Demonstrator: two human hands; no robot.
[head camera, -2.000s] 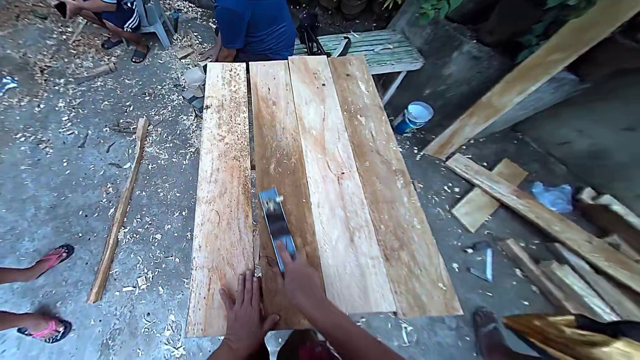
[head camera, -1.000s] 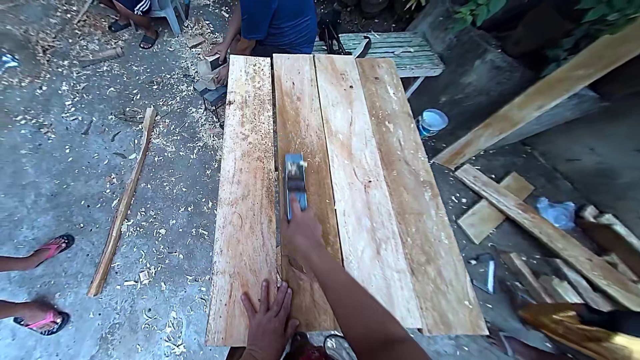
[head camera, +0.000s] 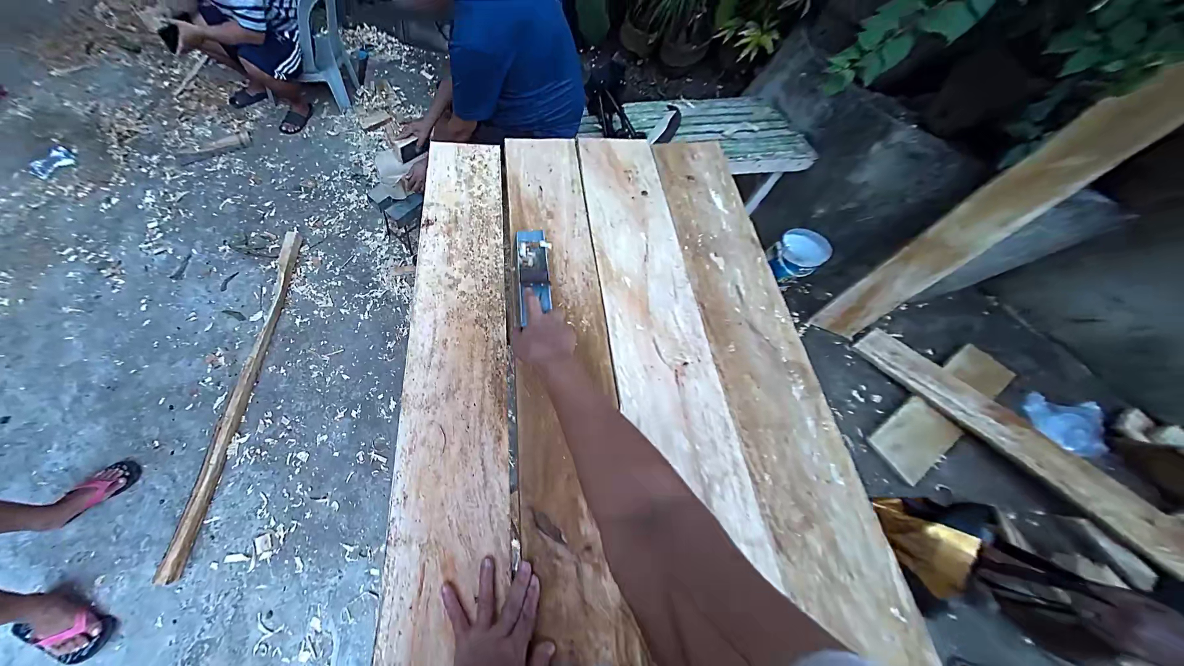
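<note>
Four long wooden boards lie side by side, with a narrow gap between the leftmost board (head camera: 453, 370) and the second board (head camera: 564, 481). My right hand (head camera: 544, 335) holds the rear of a blue hand plane (head camera: 534, 268), which rests on the far part of the second board near its left edge. At the near end, my left hand (head camera: 495, 615) presses down with fingers spread, across the gap between those two boards. It holds nothing. The third board (head camera: 666, 351) and the rightmost board (head camera: 777, 388) lie to the right of my forearm.
Beyond the boards, a person in blue (head camera: 518, 69) works beside a slatted bench (head camera: 740, 134). Another person sits farther left; someone's sandaled feet show at lower left. A wooden stick (head camera: 231, 416) lies among shavings. A paint bucket (head camera: 803, 252) and lumber pieces (head camera: 1017, 425) are on the right.
My right hand has pushed the plane away from me along the second board, toward its far end. My left hand stays at the near end.
</note>
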